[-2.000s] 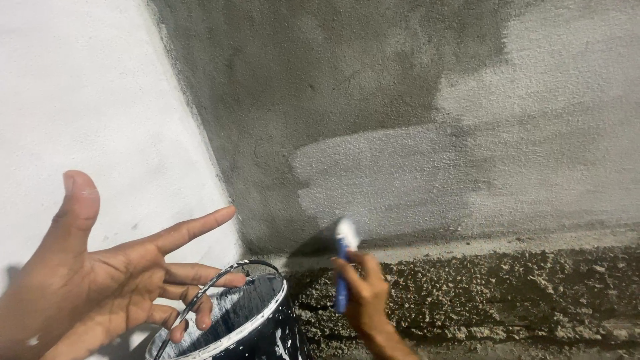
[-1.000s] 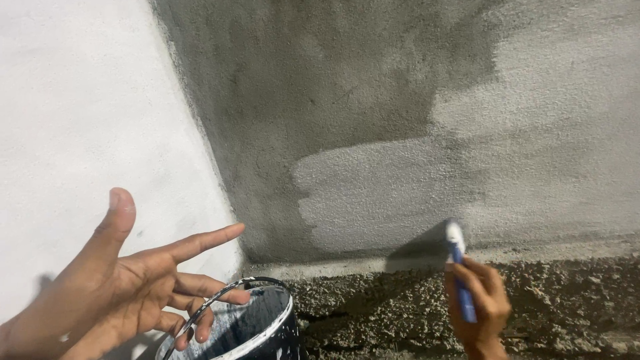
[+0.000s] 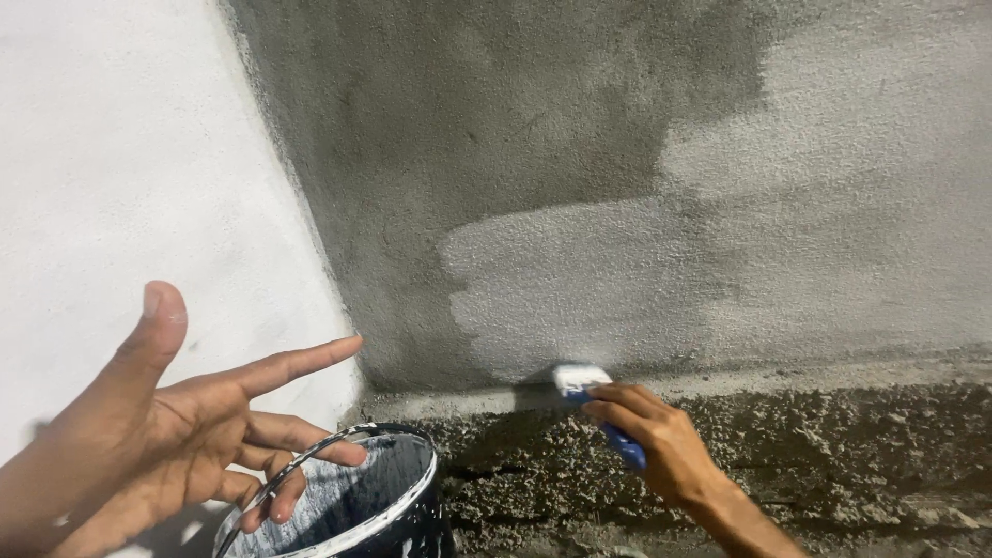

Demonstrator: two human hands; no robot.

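Note:
My right hand (image 3: 659, 438) grips the blue handle of a paintbrush (image 3: 583, 380), whose white-coated bristles are against the bottom edge of a grey cement-plastered wall (image 3: 504, 124). A pale painted patch (image 3: 573, 279) lies just above the brush. At the lower left my left hand (image 3: 201, 434) has its thumb and index finger spread, while its lower fingers are hooked around the wire handle (image 3: 298, 465) of a dark, paint-streaked bucket (image 3: 443, 504). White paint coats the bucket's rim and streaks its inner wall. The paint level inside is hidden.
A white wall (image 3: 139, 186) meets the grey one in a corner at the left. Lighter painted wall (image 3: 852, 194) spreads across the right. Below a narrow plaster ledge (image 3: 744, 380) runs a rough, crumbly dark strip (image 3: 775, 457) beside the bucket.
The brush in my right hand was farther right one second ago and has come back left along the wall's lower edge. My left hand keeps its hold on the bucket handle.

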